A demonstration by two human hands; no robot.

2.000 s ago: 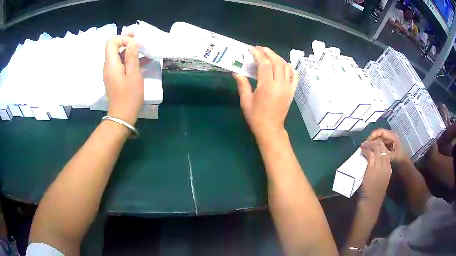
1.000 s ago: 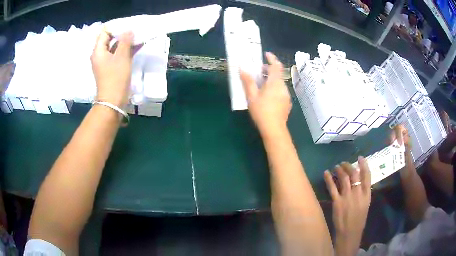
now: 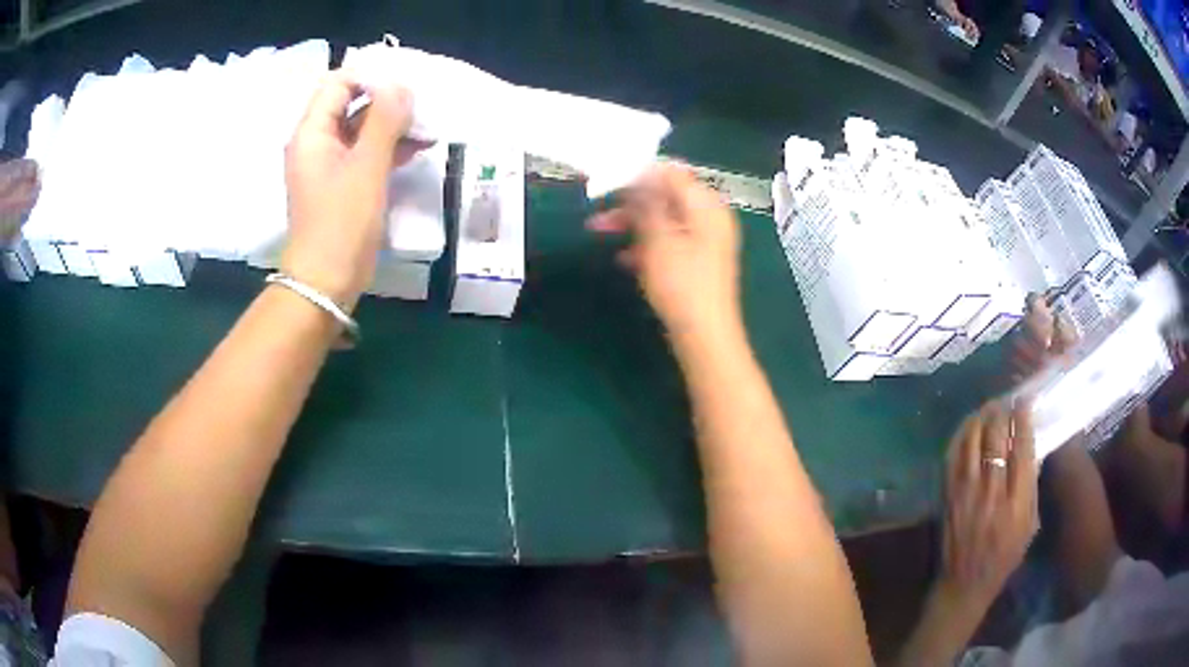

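My left hand [image 3: 342, 196] pinches one end of a long, plain white piece [image 3: 522, 111] above the left row. The piece stretches to the right and its far end bends down near my right hand. My right hand [image 3: 675, 241] is blurred, with its fingers partly spread beside that end; whether it touches the piece is unclear. A white carton [image 3: 488, 235] with a small green mark lies lengthwise on the bench, just right of the row, its box end facing me. The left row of cartons [image 3: 170, 163] is bright white, with uneven plain pieces over it.
A stepped stack of cartons [image 3: 900, 261] stands on the green bench [image 3: 613, 443] at the right, flaps at its far end. A farther stack [image 3: 1063, 222] is beyond it. A neighbour's hands [image 3: 998, 482] hold a white carton at lower right. Another person's fingers [image 3: 16, 189] show at the left edge.
The carton by my right hand now lies on the bench beside the left row, released. The plain piece's far end has swung down. The neighbour's hands and carton have moved right.
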